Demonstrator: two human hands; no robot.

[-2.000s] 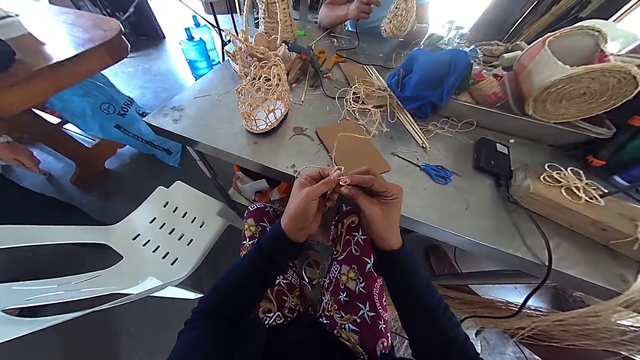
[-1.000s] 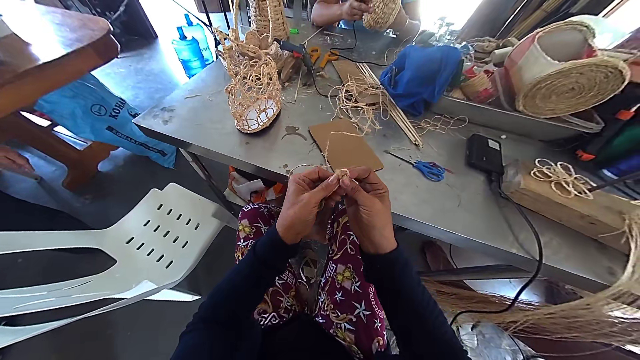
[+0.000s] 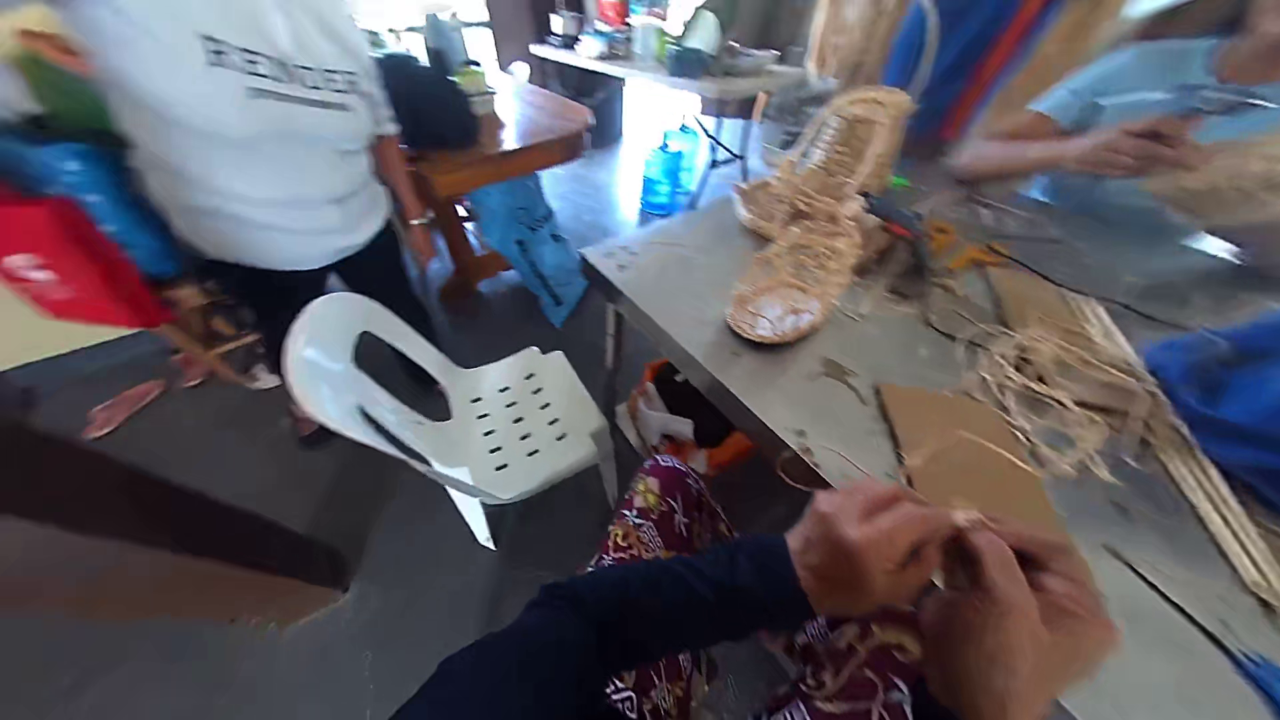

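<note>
My left hand and my right hand meet over my lap at the table edge, fingertips pinching a small piece of pale natural fibre strand. Both hands are blurred, and the fingers hide most of the piece. A thin strand trails from them toward the table. Beyond the hands, a brown cardboard piece lies on the metal table. Behind it are a woven fibre item and a tangle of loose fibre strands.
A white plastic chair stands left of the table. One person stands behind it; another person's hands work across the table. Thin sticks, blue cloth, a cable and part of blue scissors lie at right.
The view has swung left, bringing the standing person into sight. My hands remain together on the small fibre piece.
</note>
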